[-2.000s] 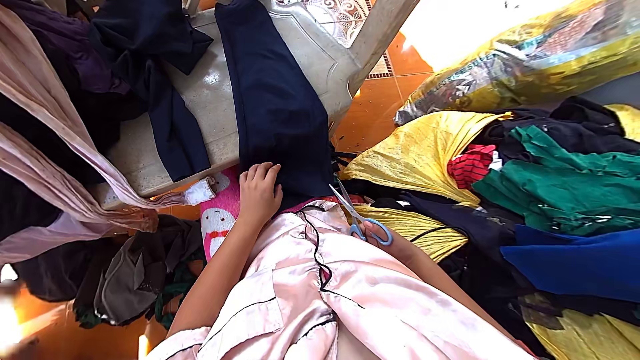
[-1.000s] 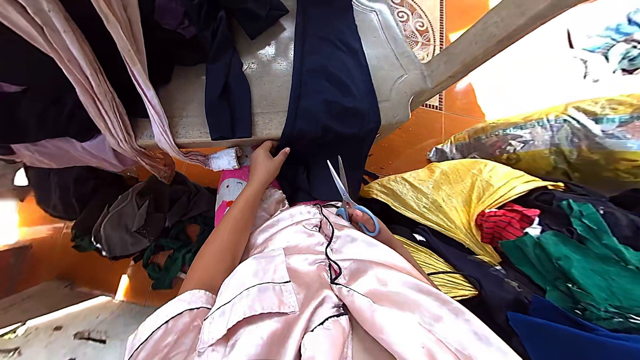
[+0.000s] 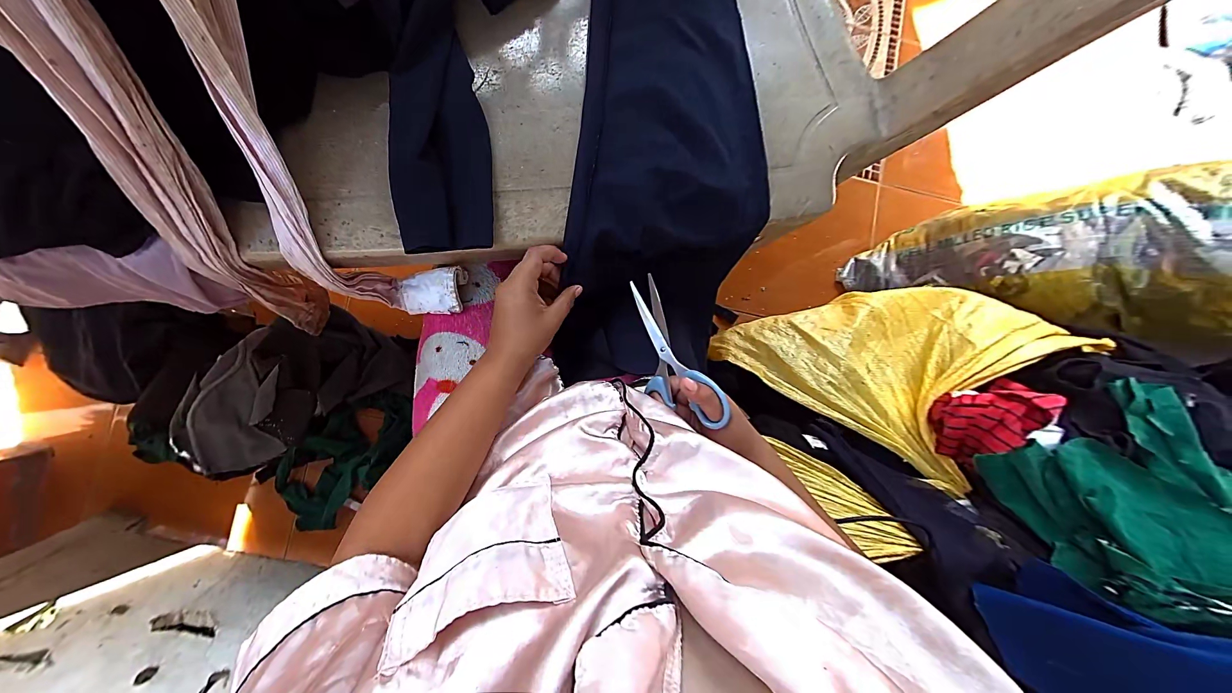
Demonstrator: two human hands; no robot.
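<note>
Dark navy cloth [image 3: 664, 144] lies over a plastic chair seat [image 3: 529, 125] and hangs from its front edge toward my lap. My left hand [image 3: 531, 300] is at the cloth's left edge, just below the seat edge, thumb and fingers curled; whether it pinches the fabric is unclear. In my right hand [image 3: 695, 397] are scissors [image 3: 664, 351] with light blue handles, their blades slightly apart and pointing up in front of the cloth. Most of that hand is hidden by the handles. Pink patterned fabric [image 3: 450, 358] shows beside my left forearm.
Pinkish cloth strips [image 3: 164, 164] and another navy piece [image 3: 438, 154] hang over the seat at left. Dark garments [image 3: 250, 395] lie below. To the right are a yellow sack [image 3: 885, 346], green cloth [image 3: 1116, 491], blue cloth [image 3: 1088, 626] and a filled plastic bag [image 3: 1039, 241].
My left hand, flat on the navy cloth two seconds ago, is now at its left edge. The scissors have turned more upright. The view has shifted.
</note>
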